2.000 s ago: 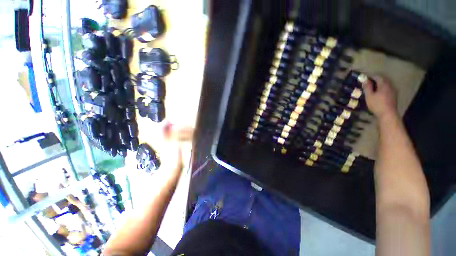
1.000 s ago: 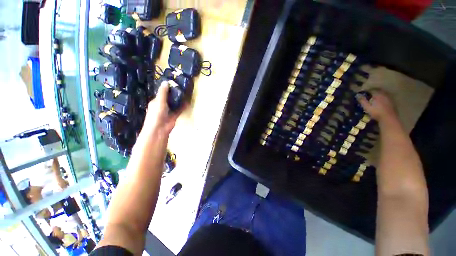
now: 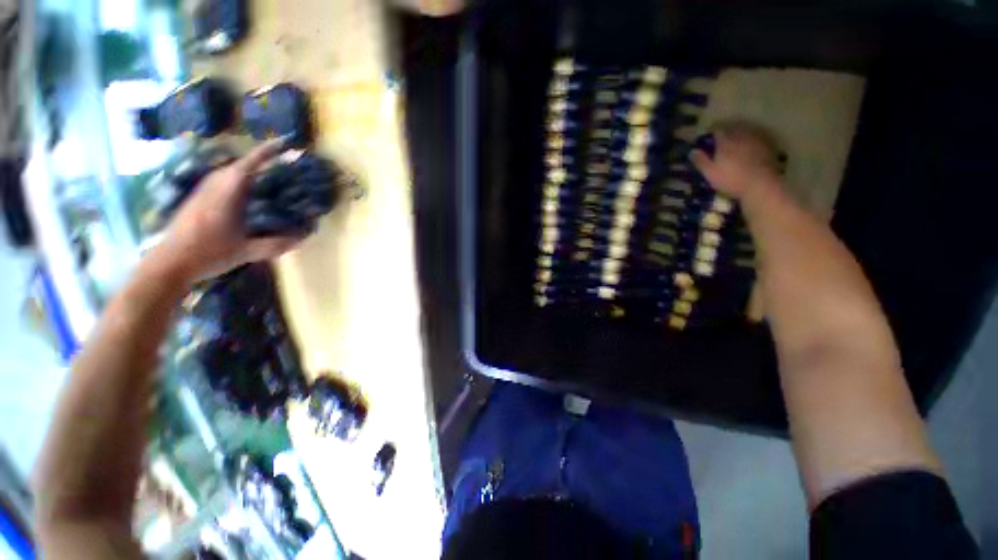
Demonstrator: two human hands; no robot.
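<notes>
My left hand (image 3: 224,213) is closed around black power adapters (image 3: 293,195) over the bench; blur hides how many. My right hand (image 3: 744,164) is inside the black tote (image 3: 470,219), at the upper end of the third pale-banded row (image 3: 709,235). A small dark part shows at its fingertips; I cannot tell if it is held or part of the row. Longer packed rows (image 3: 629,186) stand to its left. Tan cardboard (image 3: 815,104) shows beyond and right of the hand.
The pale wooden bench (image 3: 350,263) lies left of the tote. More adapters (image 3: 235,339) are clumped on its left side, with single ones (image 3: 276,113) above my left hand. A small dark piece (image 3: 383,465) lies near the bench's lower end. The green conveyor is blurred at far left.
The view has shifted and blurred. My left hand has moved left relative to the tote and now holds a larger dark bunch. My right hand remains at the third row's upper end.
</notes>
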